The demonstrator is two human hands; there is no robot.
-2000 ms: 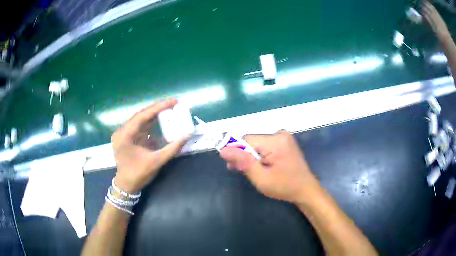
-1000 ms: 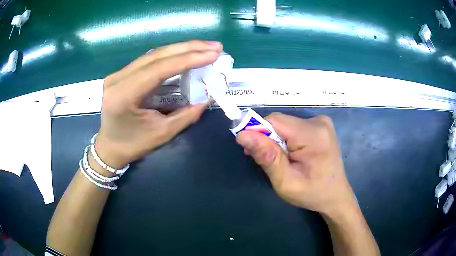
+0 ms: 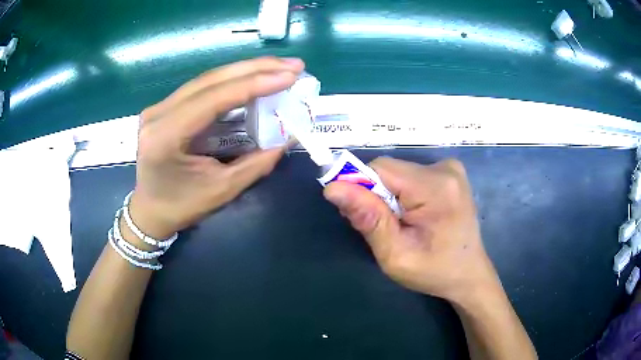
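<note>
My left hand [image 3: 204, 140] holds white housings [image 3: 267, 121], seemingly two side by side, between thumb and fingers above the conveyor edge rail. Thin reddish wires show at them. My right hand [image 3: 415, 218] is closed around a white glue tube [image 3: 355, 176] with purple-blue and red print. The tube's long white nozzle [image 3: 313, 143] points up and left and overlaps the housings; whether its tip touches them cannot be told.
A green conveyor belt [image 3: 422, 67] crosses the top, with a white housing [image 3: 274, 19] near the middle and others at both sides. A white sheet [image 3: 42, 204] lies at left. A pile of housings [image 3: 624, 259] is at the right edge of the black table [image 3: 295, 281].
Compared with two seconds ago, the view is closer to my hands and the nozzle now overlaps the housings. Over the last second, the housings on the belt have shifted left; my hands barely moved.
</note>
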